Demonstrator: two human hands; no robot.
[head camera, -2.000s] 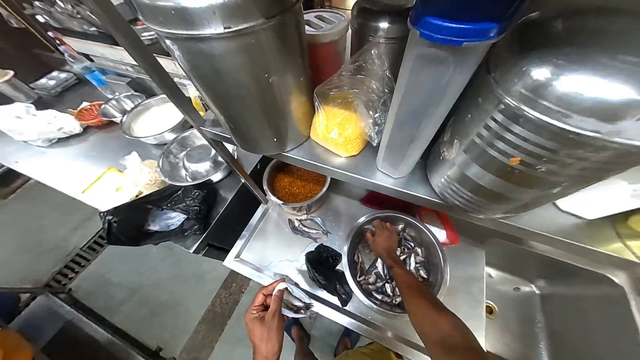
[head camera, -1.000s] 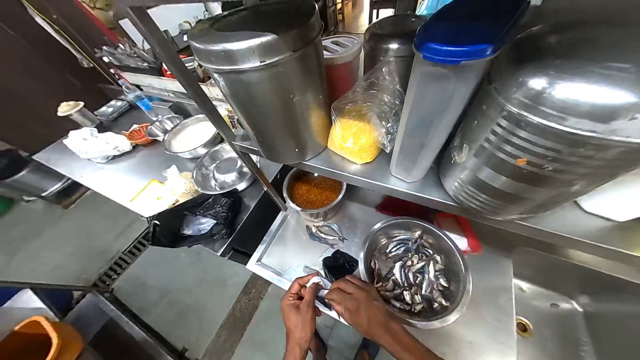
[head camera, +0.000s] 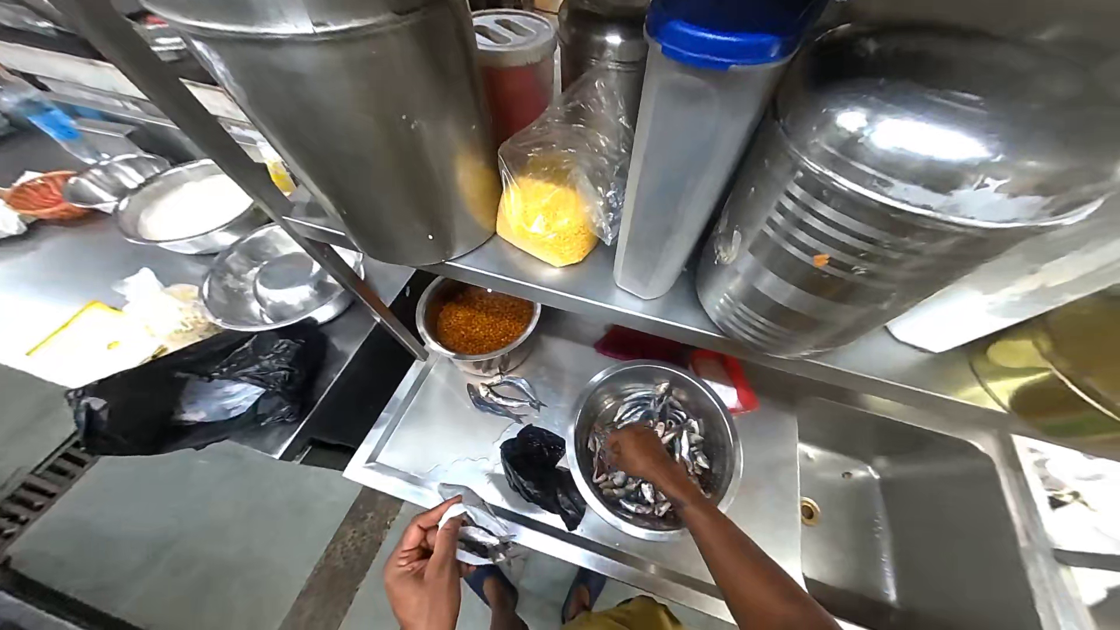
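Note:
My left hand (head camera: 429, 569) pinches a small pale packet (head camera: 477, 525), with what look like small fish in it, over the front edge of the steel counter. My right hand (head camera: 637, 451) reaches into a steel bowl (head camera: 735, 464) among many small silvery fish (head camera: 643, 492); its fingertips are hidden, so a grip cannot be made out. Between the hands lies a crumpled black plastic bag (head camera: 538, 472). Several small fish (head camera: 505, 396) lie on the counter behind it, near a steel pot holding orange-brown grains (head camera: 484, 321).
A steel sink (head camera: 910, 516) is at the right. Above the counter, a shelf (head camera: 674, 319) holds large steel drums, a blue-lidded container (head camera: 691, 166) and a bag of yellow grains (head camera: 547, 214). A side counter at left bears steel bowls (head camera: 280, 280) and a black bag (head camera: 201, 389).
My right hand has moved from beside my left hand into the bowl of fish. My left hand still holds the pale packet near the counter's front edge.

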